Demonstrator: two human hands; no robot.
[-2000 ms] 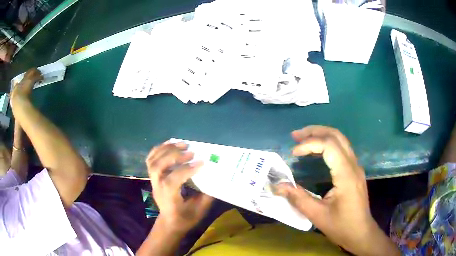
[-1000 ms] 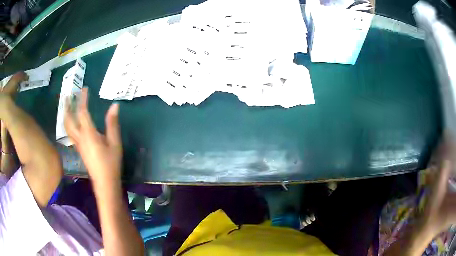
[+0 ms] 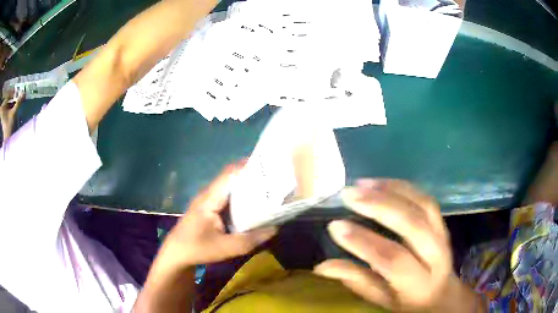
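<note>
A white leaflet sheet (image 3: 260, 177), blurred and bent, is held in front of me at the table edge. My left hand (image 3: 211, 226) grips its lower left side between thumb and fingers. My right hand (image 3: 398, 244) is at its lower right end, fingers curled, with the fingertips at the sheet's edge; the exact hold is blurred. The leaflet pile (image 3: 245, 67) lies mid-table behind the sheet, with rows of short black marks. The top of the held sheet overlaps the pile's front edge in view.
The light-blue and white box (image 3: 416, 43) stands right of the pile. A neighbour's bare arm (image 3: 131, 55) and white sleeve reach across from the left over the pile's left side. A white carton (image 3: 40, 84) lies at the far left. A patterned garment (image 3: 511, 257) is at the right.
My hands have come back to the middle from left and right and now have a sheet. The cartons seen near them are gone from there. The neighbour's arm now reaches over the pile.
</note>
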